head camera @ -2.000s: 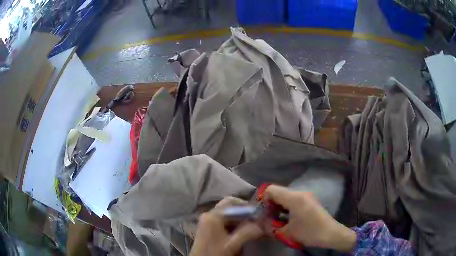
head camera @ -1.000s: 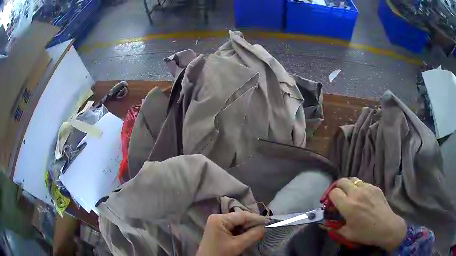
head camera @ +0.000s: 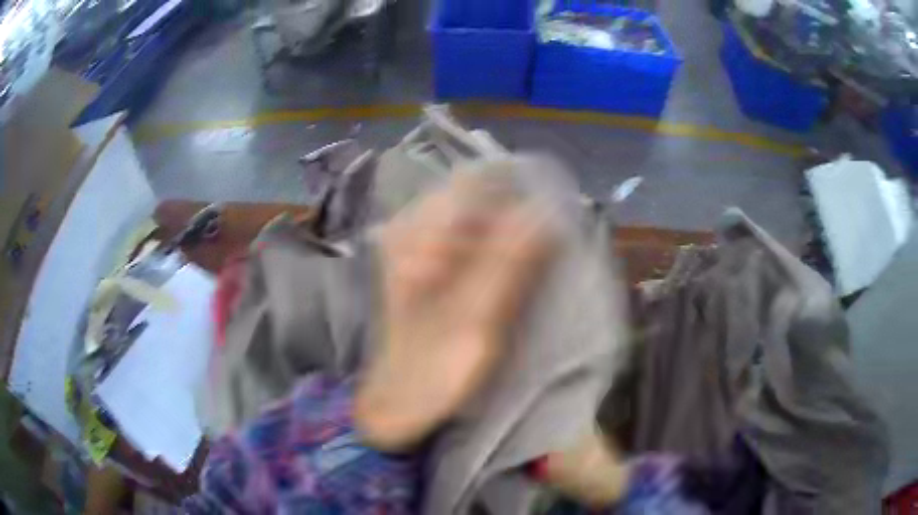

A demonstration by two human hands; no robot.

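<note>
My left hand is large and blurred, raised in front of the central heap. Its fingers are curled at blurred taupe cloth, which hangs down to the right of the hand and below it. The hand hides much of the heap. My right hand is low, right of centre, partly covered by the cloth. A bit of red scissor handle shows at its fingers. The blades are hidden.
Folded taupe pieces lie at the right. White paper, pale strips and a red patch lie left. A cardboard box stands far left. Blue bins stand on the floor beyond.
My left hand has moved from low centre up and forward over the heap, with cloth at its fingers. My right hand has moved left and down. The scissor blades are no longer visible. The view has shifted.
</note>
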